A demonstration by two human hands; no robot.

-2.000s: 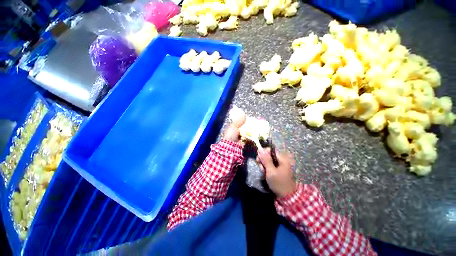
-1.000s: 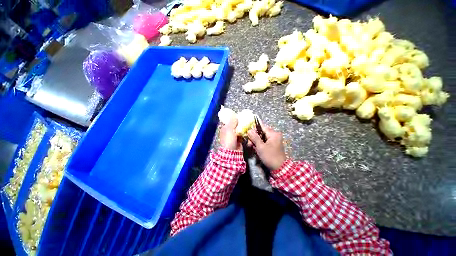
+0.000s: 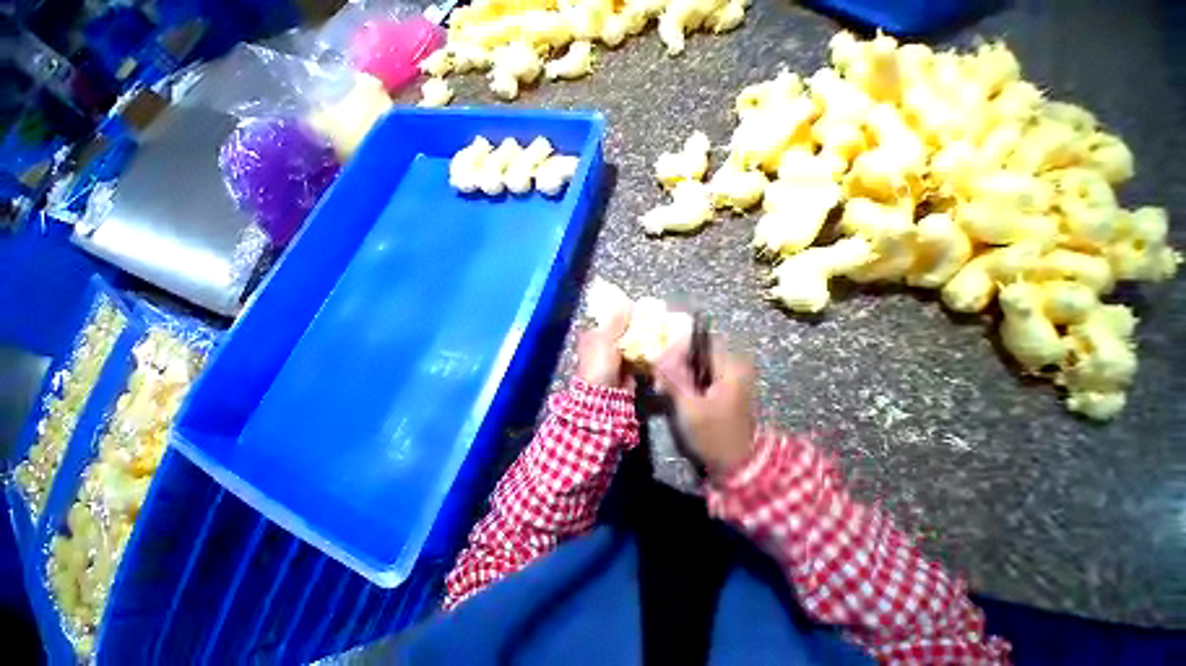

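Observation:
My left hand (image 3: 602,354) holds a pale-yellow toy figure (image 3: 640,325) over the table's near edge. My right hand (image 3: 718,401) is at the figure's right side and grips a thin black tool (image 3: 701,354), which looks like snips or tweezers; it is blurred and its tips are hard to make out. A large heap of unfinished pieces (image 3: 949,195) with ragged ends lies on the right. A short row of paler finished figures (image 3: 513,167) sits at the far end of the blue tray (image 3: 267,492), left of my hands.
The dark speckled table (image 3: 845,468) carries scattered light fluff. Another yellow heap (image 3: 559,26) lies at the back. A bagged purple bundle (image 3: 276,169), a pink bundle (image 3: 395,50) and a silvery stack (image 3: 169,221) are at upper left. Yellow figures under film (image 3: 117,468) are at far left.
Both hands stay at the figure; it tilts slightly differently, and my right hand with the black tool shifts around its right side. The row in the tray looks the same.

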